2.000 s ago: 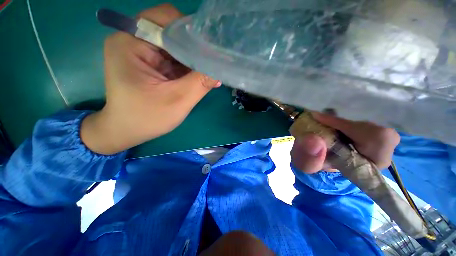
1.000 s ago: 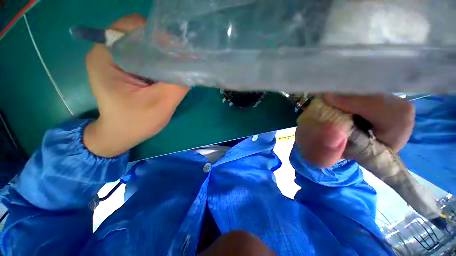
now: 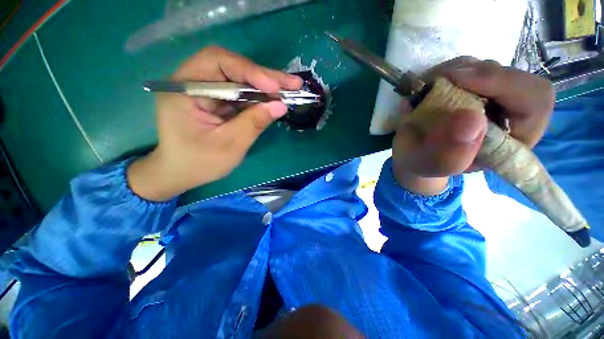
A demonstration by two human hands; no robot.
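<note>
A small round black workpiece point(image 3: 306, 114) lies on the green mat, with a whitish ragged-edged pad point(image 3: 326, 91) showing around its edge. My left hand point(image 3: 215, 119) holds tweezers point(image 3: 212, 90) with a pale tape band, their silver points over the workpiece. My right hand point(image 3: 463, 119) is closed around the taped handle of a soldering iron point(image 3: 530, 175). The iron's metal tip points up and left, above and right of the workpiece, not touching it. The fingers and tweezers hide part of the workpiece.
The scuffed clear hood's rim point(image 3: 218, 20) crosses the top left. A white sheet point(image 3: 404, 66) lies behind the iron. A metal tray area with a yellow piece point(image 3: 581, 18) is at the top right. A white line point(image 3: 66, 99) and a red line point(image 3: 30, 33) run at the left.
The hood has moved up out of the way, uncovering the workpiece and sheet. My left hand has moved right, bringing the tweezers over the workpiece. The iron's tip has swung up, away from the workpiece.
</note>
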